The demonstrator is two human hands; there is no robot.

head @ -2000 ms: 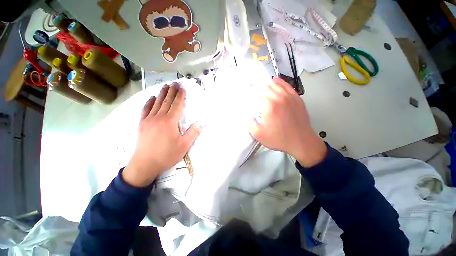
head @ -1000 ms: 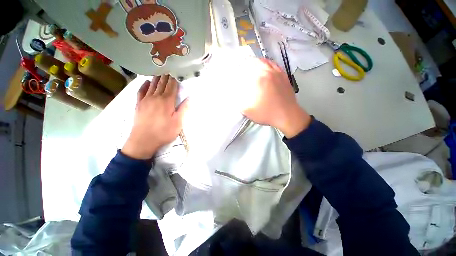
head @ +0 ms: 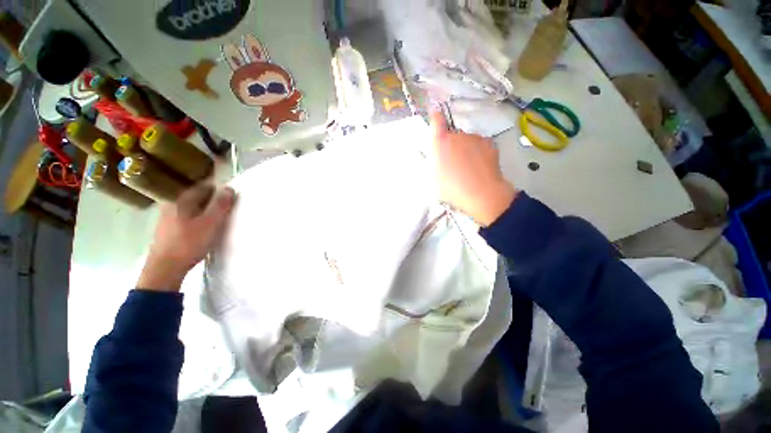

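A white garment lies over the machine bed and drapes over the front edge towards my lap; glare washes out its upper part. My left hand grips the garment's left edge, fingers curled and slightly blurred. My right hand is at the garment's upper right edge, partly lost in glare; its grip is unclear. The sewing machine head with a rabbit sticker stands behind the garment. The bright lamp hangs over the far edge. The needle area is hidden by cloth and glare.
Brown-gold thread cones stand at the left. Green and yellow scissors, a tape measure, pale cloth and a tan bottle lie or stand at the back right. White garments are piled at lower right.
My left hand has gone from lying flat on the cloth to gripping its edge, farther left and lower. The garment's left side is drawn in. The view has shifted, showing more of the machine head.
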